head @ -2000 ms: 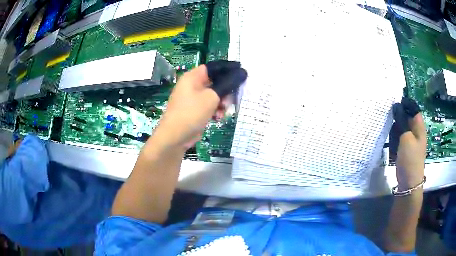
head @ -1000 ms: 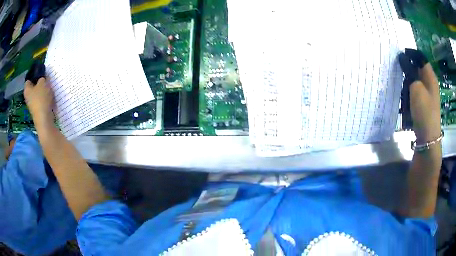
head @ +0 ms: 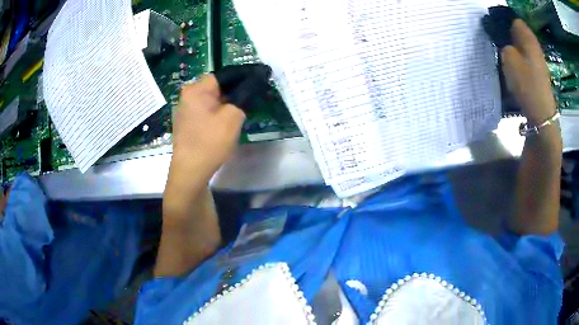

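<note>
Printed record sheets (head: pixel 387 82) are held up in front of me, over the boards and the near rail. My left hand (head: pixel 212 111), with black finger cots, is closed at the left edge of the sheets, fingertips touching that edge. My right hand (head: pixel 524 60), with black finger cots and a bracelet, grips the sheets at their right edge. Another record sheet (head: pixel 98 79) lies on the boards at the left, its near corner reaching the rail. Whether a pen is in my right hand cannot be seen.
Green circuit boards (head: pixel 275 120) lie under the sheets, with a silver heat sink (head: pixel 152 33) partly covered by the left sheet. The pale metal rail (head: pixel 127 174) runs along the near side. A person in a blue sleeve (head: pixel 28 222) is at the left.
My left hand has let go of the left sheet, leaving it on the boards, and moved right to the held sheets. The held sheets have tilted, and my right hand sits higher in view.
</note>
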